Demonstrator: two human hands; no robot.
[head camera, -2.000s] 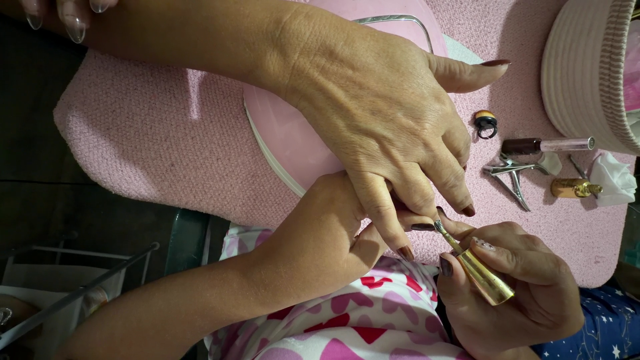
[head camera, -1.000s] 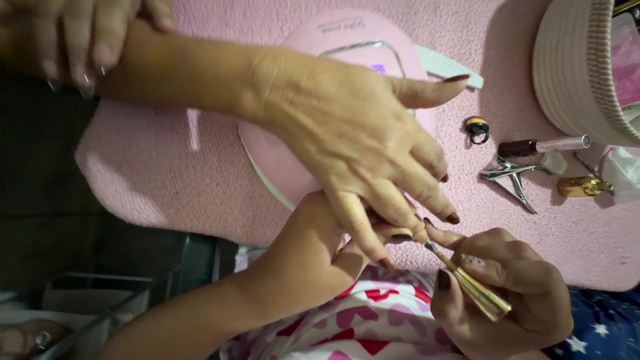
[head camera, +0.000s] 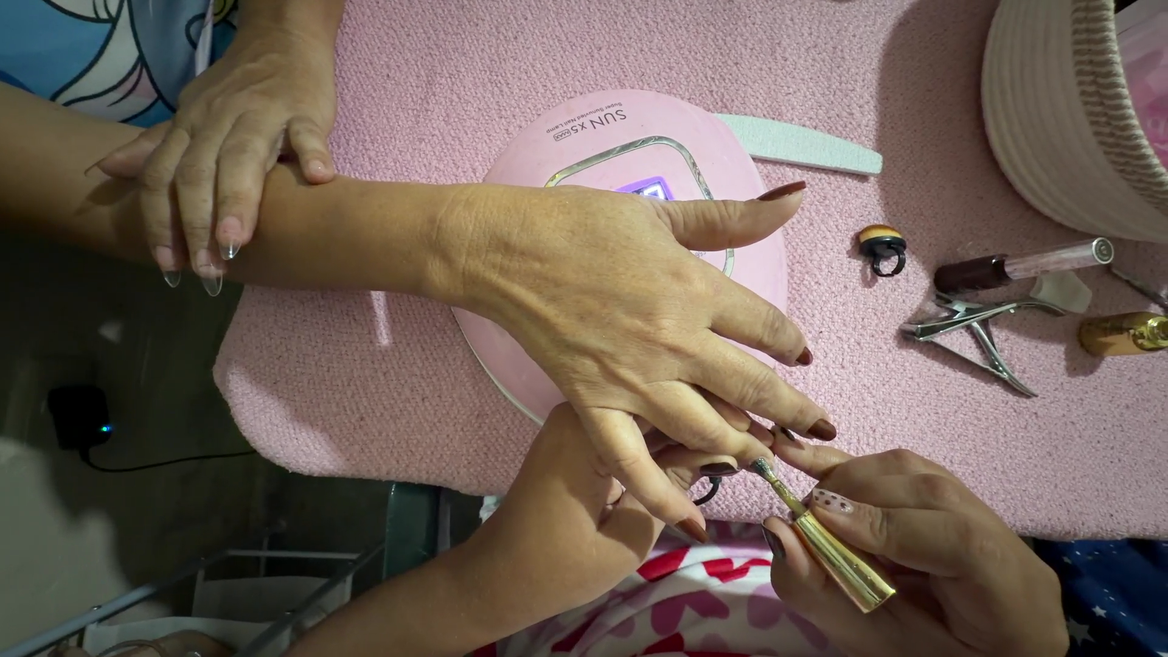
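From the left reaches another person's hand (head camera: 630, 292), palm down, fingers spread, with dark brown polish on the thumb and several other nails. My left hand (head camera: 593, 511) is under it, holding one of its fingers near the tip; part of this grip is hidden. Between the fingers of my right hand (head camera: 922, 547) is the gold cap of a nail polish brush (head camera: 844, 564). Its glittery bristles touch that finger's tip. Under the other person's hand sits a pink nail lamp (head camera: 520, 164) with a lit display.
A pale nail file (head camera: 812, 146) pokes out beside the lamp. To the right lie a black ring (head camera: 882, 248), a dark polish tube (head camera: 972, 274), metal nippers (head camera: 967, 328) and a gold bottle (head camera: 1118, 334), near a woven basket (head camera: 1049, 119). The other person's second hand (head camera: 242, 164) rests on their forearm.
The view has shifted, so more of the lamp and of the other person's second hand shows. My right hand still holds the brush at the fingertip, and my left hand keeps its hold.
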